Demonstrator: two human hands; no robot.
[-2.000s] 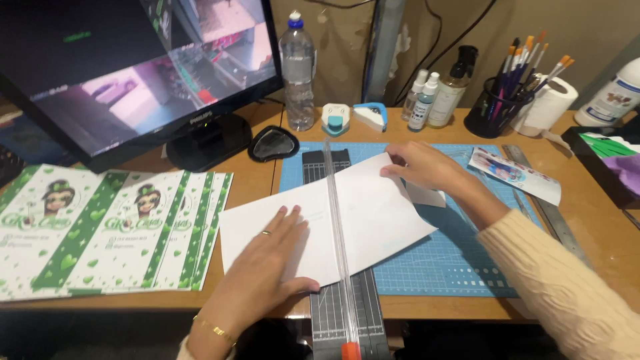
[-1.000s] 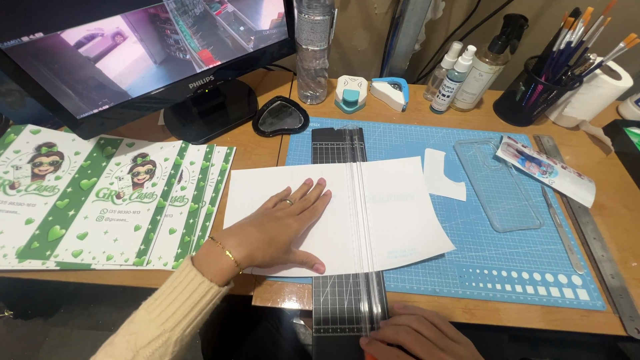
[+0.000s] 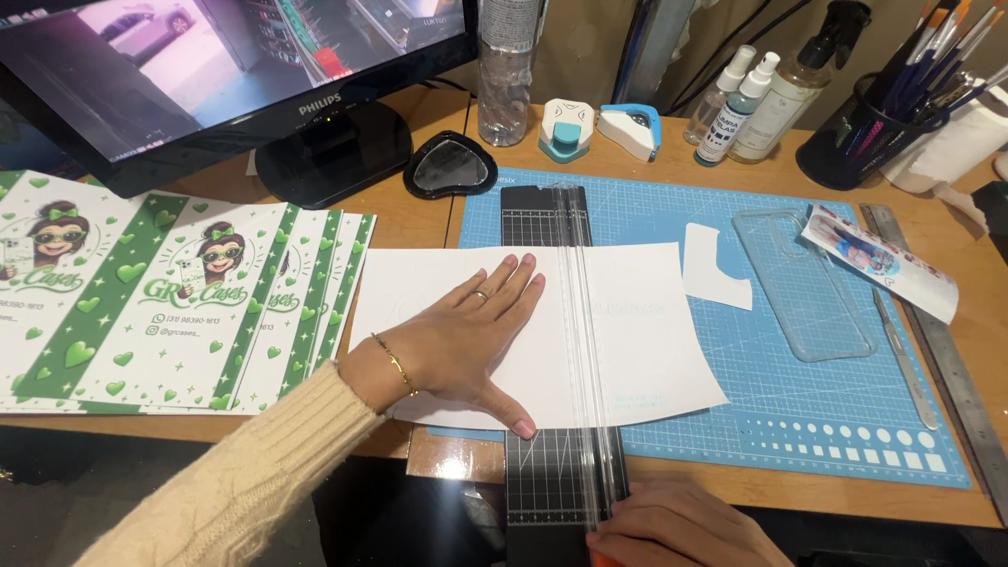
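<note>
My left hand (image 3: 472,339) lies flat with fingers spread on a white paper sheet (image 3: 646,331), left of the clear rail (image 3: 579,315) of a black paper trimmer (image 3: 543,480). The sheet passes under the rail and its right end curls a little. At the near end of the trimmer, my right hand (image 3: 677,524) is closed over an orange part (image 3: 605,559), mostly hidden by the fingers. A blue cutting mat (image 3: 669,205) lies under the trimmer. Right of the sheet are a white paper scrap (image 3: 713,272) and a clear phone case (image 3: 811,299).
Printed green-and-white sheets (image 3: 189,315) lie at left, below a monitor (image 3: 315,110). A scalpel (image 3: 906,370), a steel ruler (image 3: 945,394) and a curled printed strip (image 3: 882,260) are at right. Behind stand a plastic bottle (image 3: 504,87), corner punches (image 3: 565,130), spray bottles (image 3: 776,102) and a brush holder (image 3: 862,142).
My right hand has left the sheet's upper right edge and moved down to the trimmer's near end. The sheet now lies straighter across the trimmer. My left hand stays on it.
</note>
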